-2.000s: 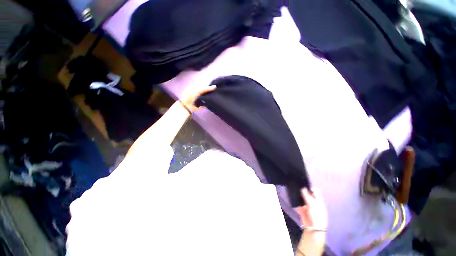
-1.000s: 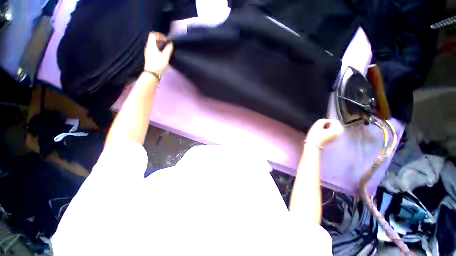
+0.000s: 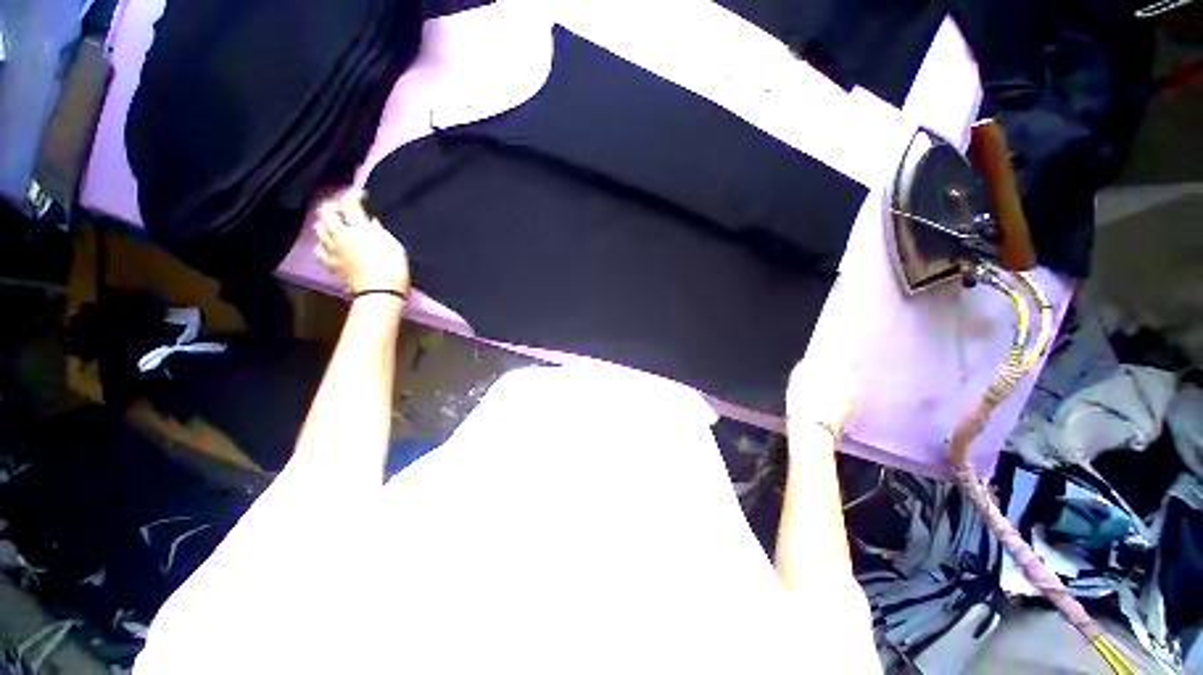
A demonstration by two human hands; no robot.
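A black cloth piece (image 3: 620,224) lies spread flat on the lilac table cover (image 3: 877,356), with a curved left end and a straight right end. A darker seam or fold line runs lengthwise along it. My left hand (image 3: 359,247) is at its left end, fingers apart, touching or just beside the edge. My right hand (image 3: 818,396) is at its near right corner; glare hides whether the fingers grip the cloth. A steam iron (image 3: 939,211) with a brown handle rests at the right of the table, not held.
A thick stack of black pieces (image 3: 264,106) sits at the table's left. More black cloth (image 3: 1082,145) lies at the far right. A wrapped hose (image 3: 1016,547) runs from the iron over the right edge. Grey and blue cloth (image 3: 1108,448) is heaped below right. A white strip (image 3: 182,346) lies below left.
The black piece, narrow and then lifted between my hands, now lies opened out flat. Since the last frame, my left hand has moved down and left, and my right hand has come nearer.
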